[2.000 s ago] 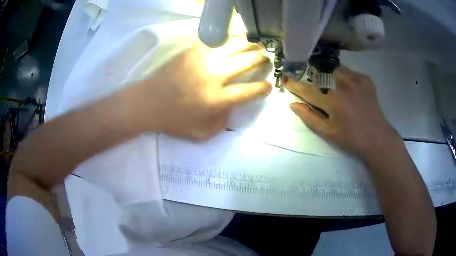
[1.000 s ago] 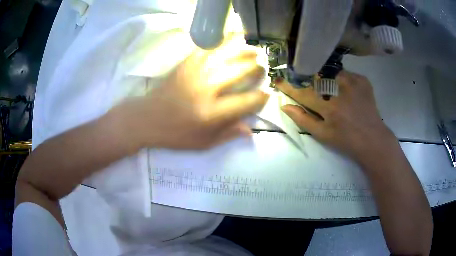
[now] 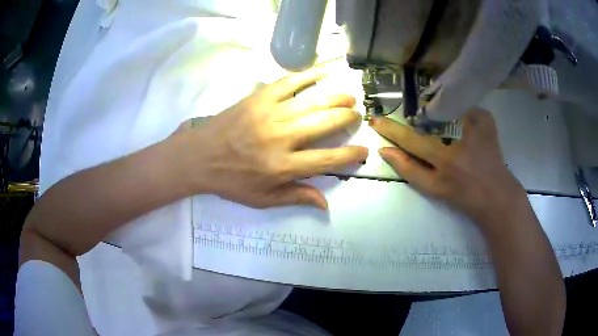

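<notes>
White fabric spreads over the left of the table and hangs over its front edge. My left hand lies flat on it, palm down with fingers spread, left of the needle area; it grips nothing. My right hand rests right of the presser foot, its index fingertip close beside the foot. Whether the right fingers hold fabric is hidden. The sewing machine head covers part of the view above. Glare washes out the cloth near the foot.
The lamp tube hangs left of the head. A white ribbed knob is at upper right. A thin silver tool lies at the right edge. A printed ruler scale runs along the front edge. Dark floor shows at left.
My left hand has gone from blurred to sharp, its fingers now spread flat. The narrow loose cloth edge beneath the foot no longer shows. The right hand stays beside the foot.
</notes>
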